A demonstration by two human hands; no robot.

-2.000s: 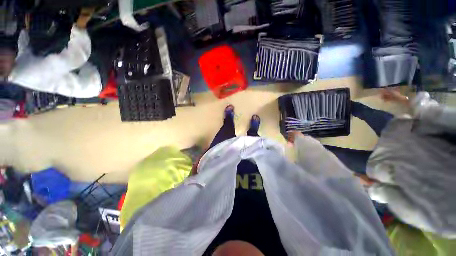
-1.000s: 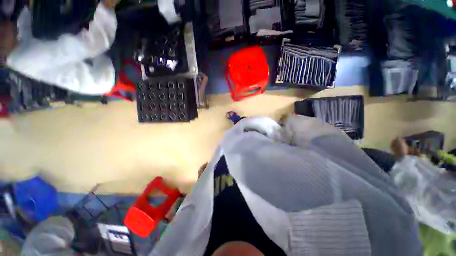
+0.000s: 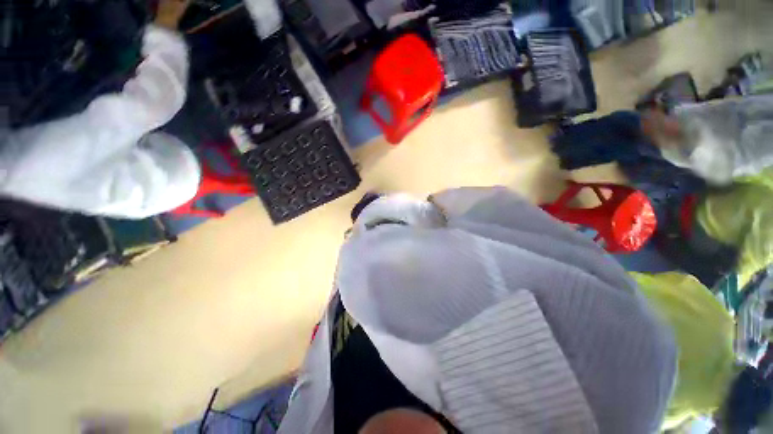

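Observation:
Neither of my hands can be made out; my white smock and sleeves (image 3: 508, 254) fill the lower middle. Nearest in front of me is a black tray with rows of pockets (image 3: 301, 169), tilted in the view, at the left of centre. A red stool (image 3: 405, 80) stands beyond it. A black crate of upright grey slabs (image 3: 555, 76) is at the upper right of centre, beside another crate of slabs (image 3: 476, 47).
A person in a white smock (image 3: 102, 153) is at the left by a red stool. People in white and yellow smocks (image 3: 691, 331) are at the right, near another red stool (image 3: 623, 216). The cream floor (image 3: 186, 297) runs diagonally between the rows.
The view has turned, so the floor now slants. The black tray is nearer the centre, the crates have shifted up, and a red stool shows at the right. My smock covers where my feet were.

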